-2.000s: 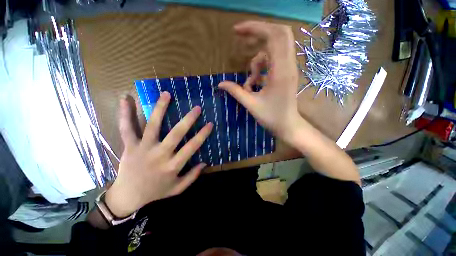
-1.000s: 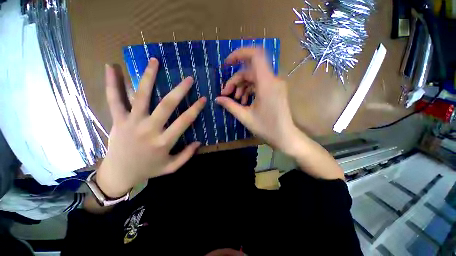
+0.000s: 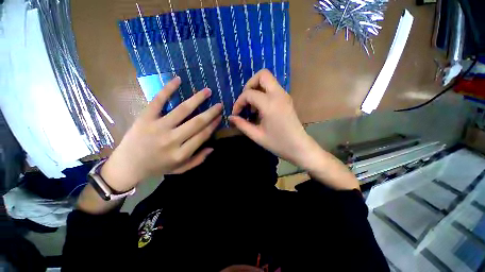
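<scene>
The blue solar cell panel (image 3: 205, 53) lies on the brown tabletop, crossed by silvery ribbon lines whose ends stick out past its far edge. My left hand (image 3: 165, 133) rests with spread fingers on the panel's lower left part, holding nothing. My right hand (image 3: 268, 114) is at the panel's near edge, right of my left hand. Its thumb and bent index finger are close together over a ribbon line; whether they pinch a ribbon cannot be told. My hands hide parts of the near edge.
White strips (image 3: 26, 85) and long silver ribbons (image 3: 69, 74) lie at the left. A short-ribbon pile (image 3: 355, 18) is at the back right. One loose white strip (image 3: 389, 64) lies at the right. A black cable (image 3: 438, 98) and a red item (image 3: 470, 86) are at the right edge.
The panel sits higher in the picture, as does the whole bench. My right hand has moved from the panel's far edge down to its near edge. My left hand stays spread on the panel.
</scene>
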